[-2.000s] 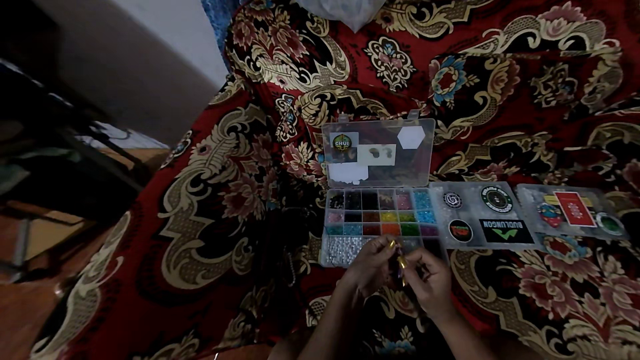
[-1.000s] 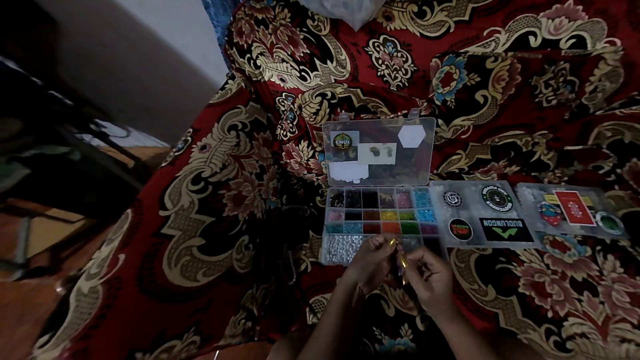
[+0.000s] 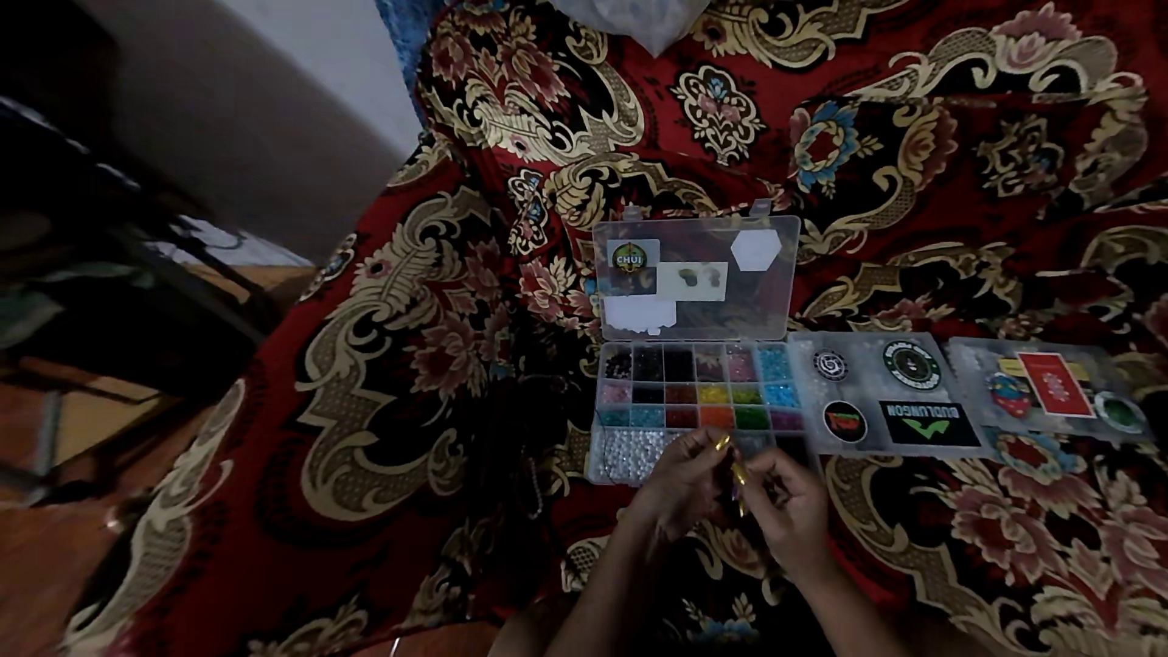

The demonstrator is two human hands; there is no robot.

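Observation:
My left hand (image 3: 684, 484) and my right hand (image 3: 789, 516) are close together over the front edge of a clear plastic bead organizer (image 3: 630, 429). The fingers of both are pinched around something small, mostly hidden between them. Shiny gold-coloured bits (image 3: 739, 474) show at the fingertips; whether they are nails or held pieces I cannot tell. Black, blue, pink, red, orange, yellow and green beads fill the small compartments, and clear beads (image 3: 630, 453) lie in the long front one. The organizer's lid (image 3: 766, 306) stands raised behind, with stickers and paper pieces on it.
Right of the organizer lie two closed clear plastic cases (image 3: 858, 392) (image 3: 976, 383) with stickers on top. A patterned red cloth (image 3: 365, 547) lies under everything. At the top is a whitish plastic bag (image 3: 639, 14); at left, a dark frame stands by a wall.
The fingers of both hands have shifted slightly while staying pinched together at the same spot. The organizer and the cases have not moved.

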